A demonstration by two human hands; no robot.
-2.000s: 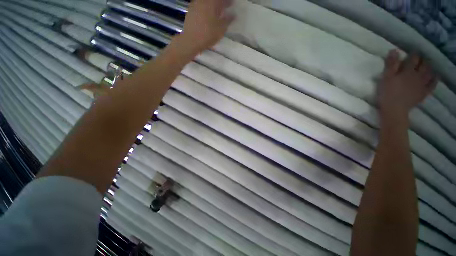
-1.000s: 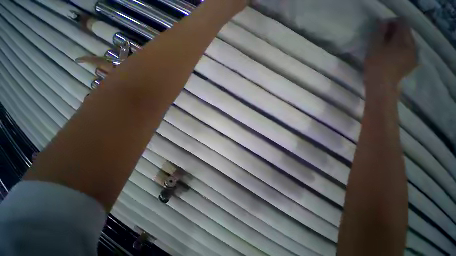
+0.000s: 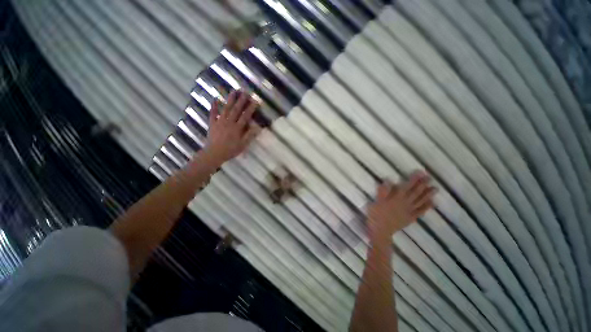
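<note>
Off-white fabric folds [image 3: 389, 97] lie in parallel ridges running diagonally. They stop at an edge where shiny steel tubes [image 3: 285, 58] are bare. My left hand [image 3: 230, 130] lies with fingers spread at this edge, partly over the tubes, holding nothing. My right hand [image 3: 398, 204] rests flat on the folds further right, fingers apart, holding nothing. A small brownish clip [image 3: 282, 184] sits on the folds between my hands. The picture is somewhat blurred.
Another small clip [image 3: 227, 240] lies at the lower fabric edge. A blurred clip [image 3: 243, 34] is at the top and one more [image 3: 105, 129] is at the left. Dark shiny tubes [image 3: 58, 136] fill the left side. Mottled grey-blue material [image 3: 560, 39] shows top right.
The view has turned and shifted. Both hands have come back from the far folds to the nearer ones. The right hand has opened flat, and the lifted far cloth now lies in ridges.
</note>
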